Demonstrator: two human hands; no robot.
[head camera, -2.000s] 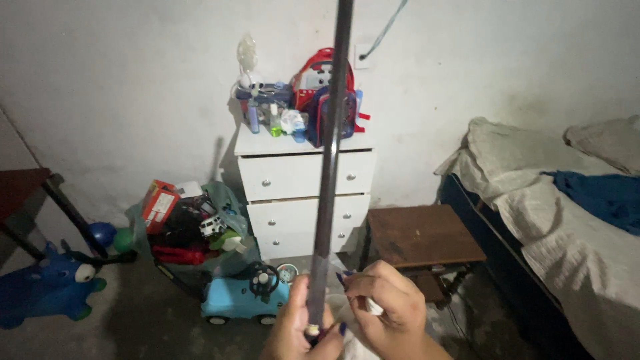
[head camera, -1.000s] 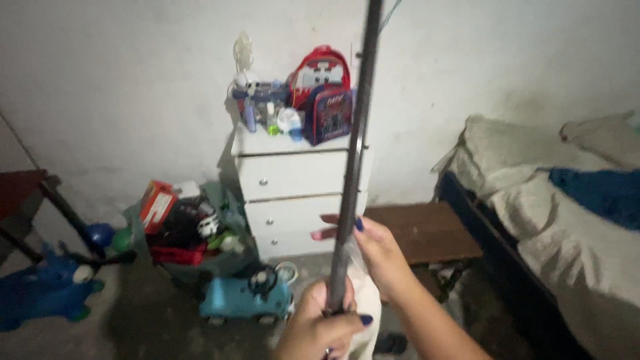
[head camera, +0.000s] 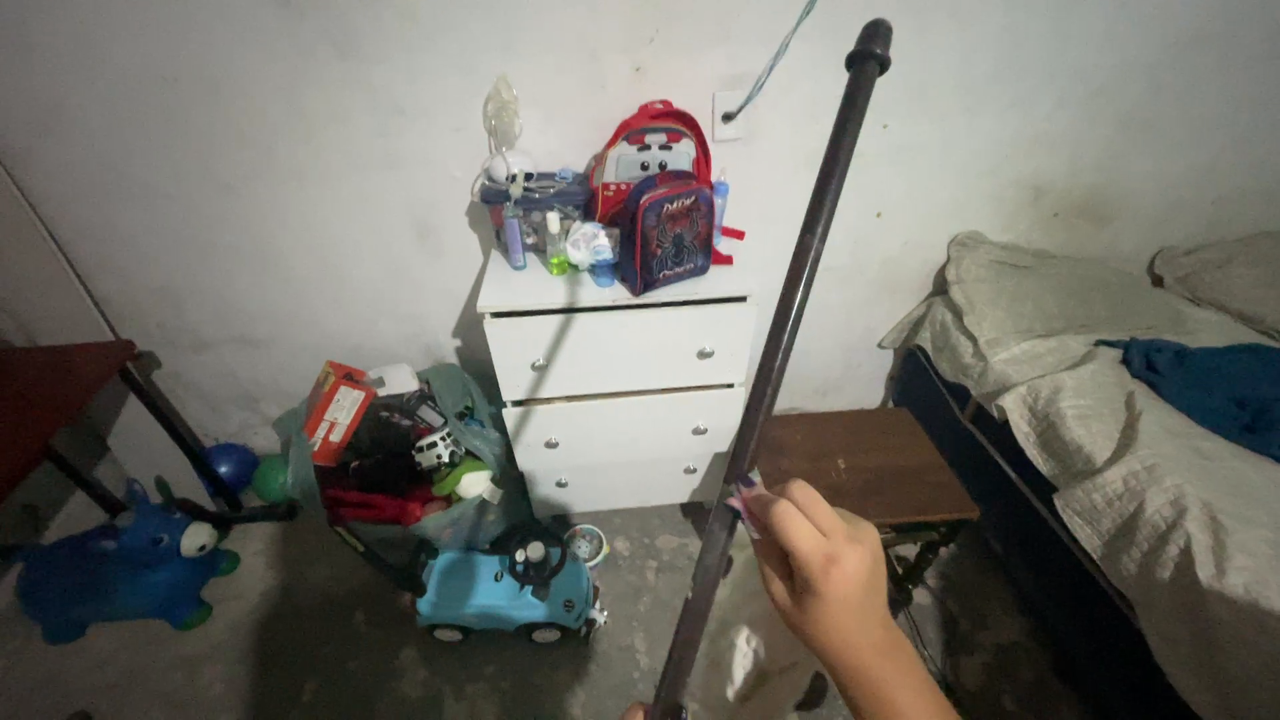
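A dark metal rod (head camera: 800, 270) with a rounded cap at its top end slants up through the middle of the view. My right hand (head camera: 822, 560) pinches a small piece of clear, pinkish film (head camera: 743, 505) against the side of the rod, a little below its middle. Only a bit of my left hand (head camera: 637, 711) shows at the bottom edge, beside the rod's lower end; its grip is mostly out of view. Below my right hand, a pale thing (head camera: 743, 660) is visible, too unclear to name.
Behind the rod stands a white chest of drawers (head camera: 620, 350) bearing backpacks (head camera: 672, 235) and bottles. A brown wooden table (head camera: 850, 460) and a bed (head camera: 1130, 420) are at right. A bag of toys (head camera: 400, 450), a blue ride-on car (head camera: 500, 595) and a blue toy animal (head camera: 120, 570) stand left.
The rod now leans to the right and its capped top end has come into view. My left hand has dropped almost out of view. My right hand's fingers have closed at the rod.
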